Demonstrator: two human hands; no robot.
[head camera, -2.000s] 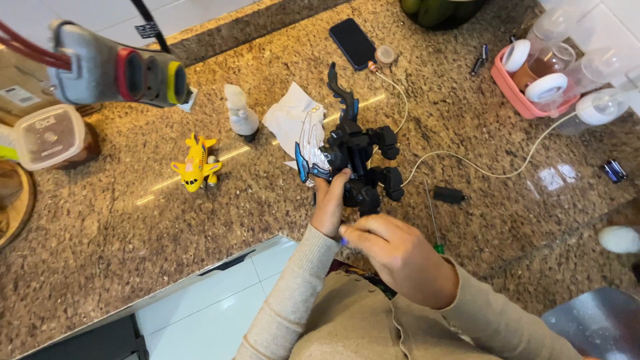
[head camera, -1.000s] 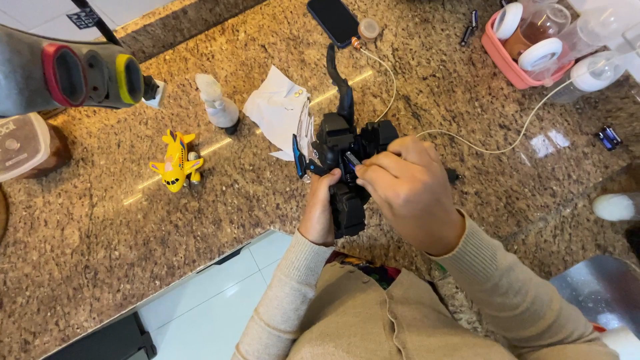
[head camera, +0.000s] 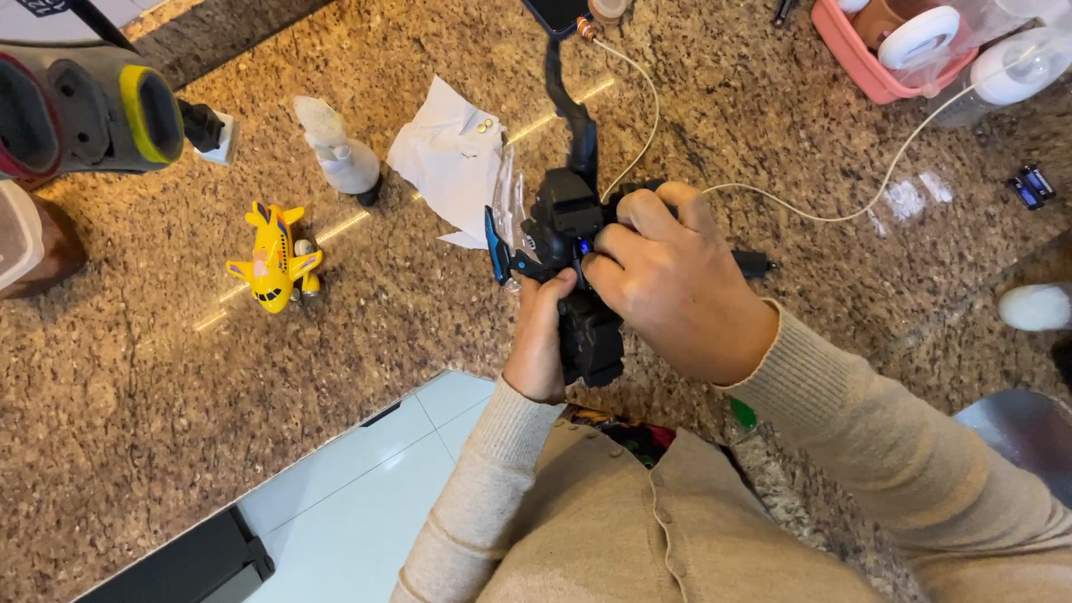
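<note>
My left hand (head camera: 540, 335) grips a black plastic toy (head camera: 569, 205) with a long curved tail and blue trim, its thumb lying on the toy's body. The fingers of my right hand (head camera: 670, 268) are bent over the toy's middle, where a small blue cylinder, apparently a battery (head camera: 584, 245), shows at the fingertips. Behind the right hand a small black plastic piece (head camera: 754, 264) lies on the granite. Left of the toy is a crumpled white paper (head camera: 444, 159) bearing small gold-coloured discs. A green screwdriver handle (head camera: 742, 413) shows partly beneath my right sleeve.
A yellow toy airplane (head camera: 272, 255) and a white bottle (head camera: 347, 163) stand to the left. A white cable (head camera: 804, 212) crosses the granite counter (head camera: 151, 377) from the phone (head camera: 557, 12). A pink basket (head camera: 854, 59) holds baby-bottle parts; loose batteries (head camera: 1032, 186) lie at right.
My right hand has moved from beside my left wrist up onto the toy's middle. The toy has turned in my left hand. The view has shifted closer.
</note>
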